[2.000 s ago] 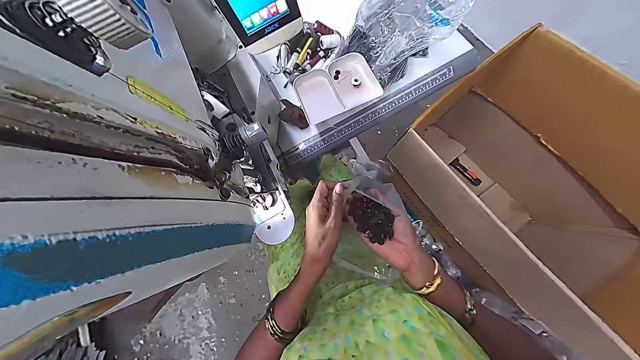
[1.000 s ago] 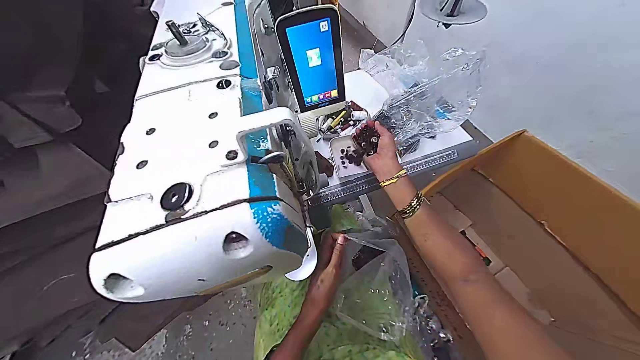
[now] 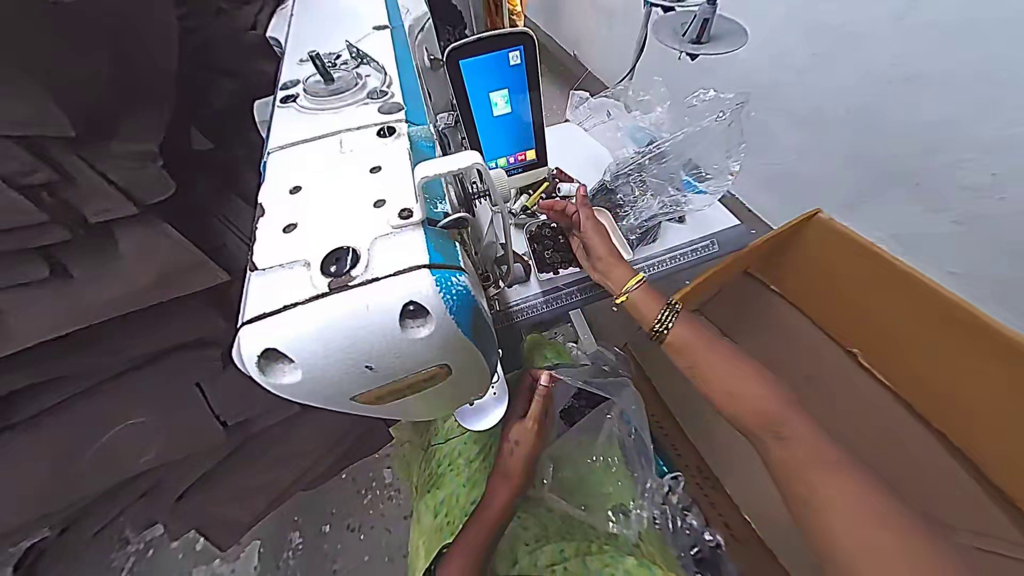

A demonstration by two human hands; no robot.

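My right hand (image 3: pixel 588 236) is over the right side of a small white divided tray (image 3: pixel 614 234), fingers apart and nothing seen in them. Small dark buttons (image 3: pixel 550 246) fill the tray's left compartment. Lower down, my left hand (image 3: pixel 530 424) pinches the edge of a clear plastic bag (image 3: pixel 600 456) between thumb and fingers. Dark pieces (image 3: pixel 582 406) show inside the bag, above the green cloth on my lap. Both hands are to the right of the head of a white and blue sewing machine (image 3: pixel 360 344).
A control screen (image 3: pixel 500 104) stands behind the tray, with thread spools (image 3: pixel 566 190) beside it. Crumpled clear plastic (image 3: pixel 680 152) lies on the table's right. A printed ruler (image 3: pixel 608 284) runs along the table edge. An open cardboard box (image 3: pixel 864 344) is at the right.
My right hand held a heap of dark buttons, first near my lap, then over the tray; now it has let them go, and the left compartment is full. My left hand still grips the bag.
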